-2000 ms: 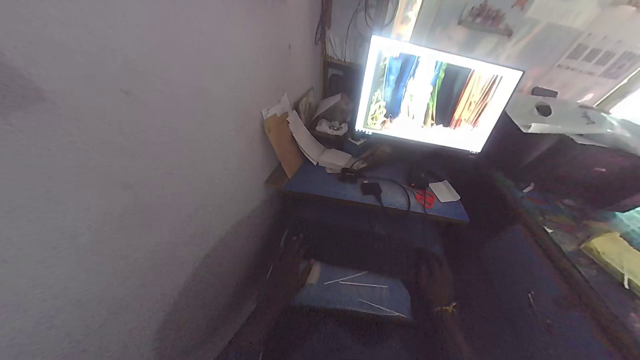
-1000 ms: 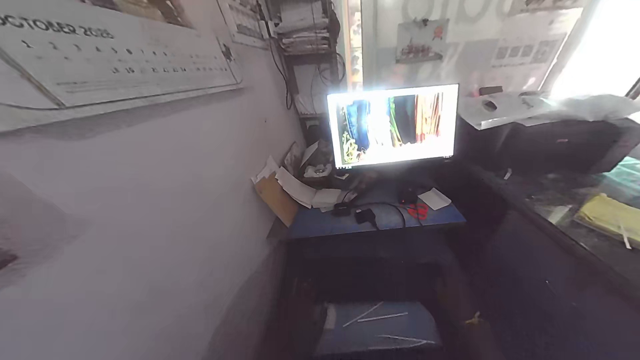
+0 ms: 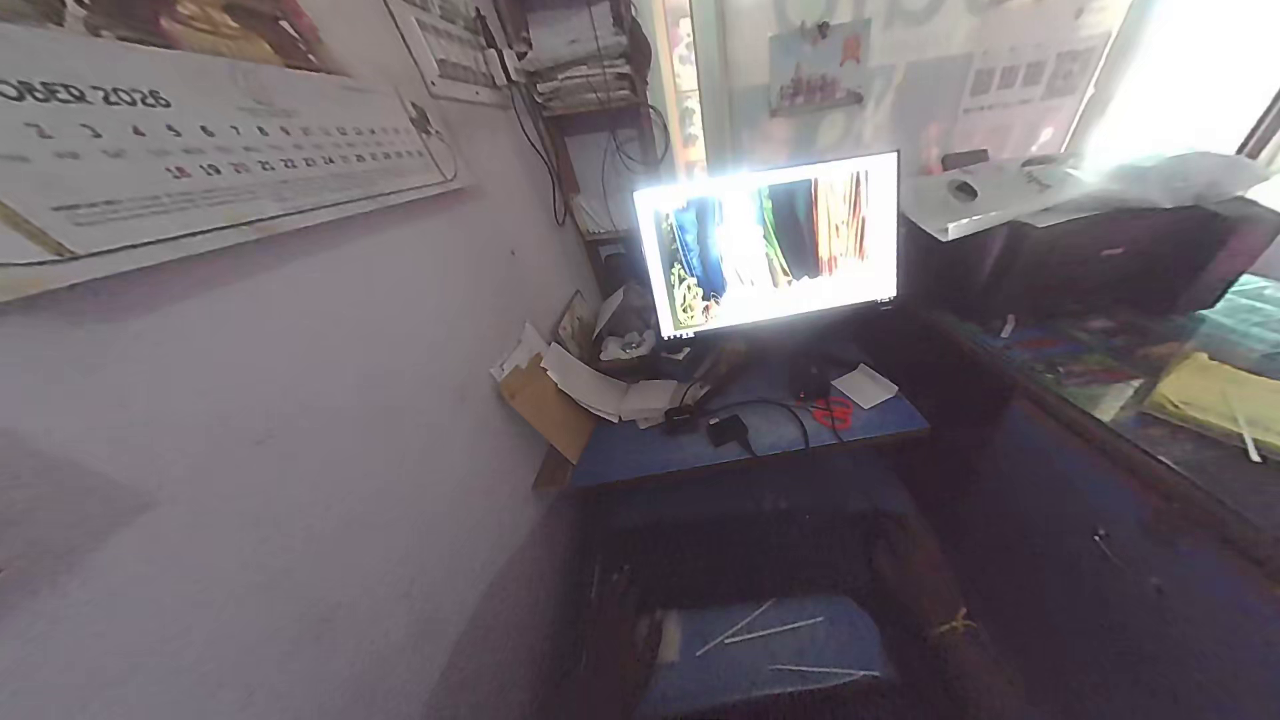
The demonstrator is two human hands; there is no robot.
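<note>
My left hand (image 3: pixel 625 620) lies low in the dark beside a blue board or surface (image 3: pixel 800 645) that bears several thin white sticks (image 3: pixel 773 630). A small pale piece (image 3: pixel 670 637) touches or nearly touches its fingers. On the right side of that surface rests my right hand (image 3: pixel 890 550), with a yellow band (image 3: pixel 955 624) at its wrist. Both hands seem to be at a dark keyboard or tray (image 3: pixel 740 560), too dim to tell. Shadow hides the fingers of both hands. Farther off, a lit monitor (image 3: pixel 780 240) shows a colourful picture.
A blue desk (image 3: pixel 660 455) holds a black adapter (image 3: pixel 728 431), cables, red-handled scissors (image 3: pixel 832 412), a white card (image 3: pixel 865 386) and papers (image 3: pixel 590 385). A wall with a calendar (image 3: pixel 220 140) stands at left. At right are a black printer (image 3: pixel 1110 255) and a counter with a yellow packet (image 3: pixel 1220 400).
The view has swung up and left, bringing the wall calendar into sight. My hands remain low by the blue surface.
</note>
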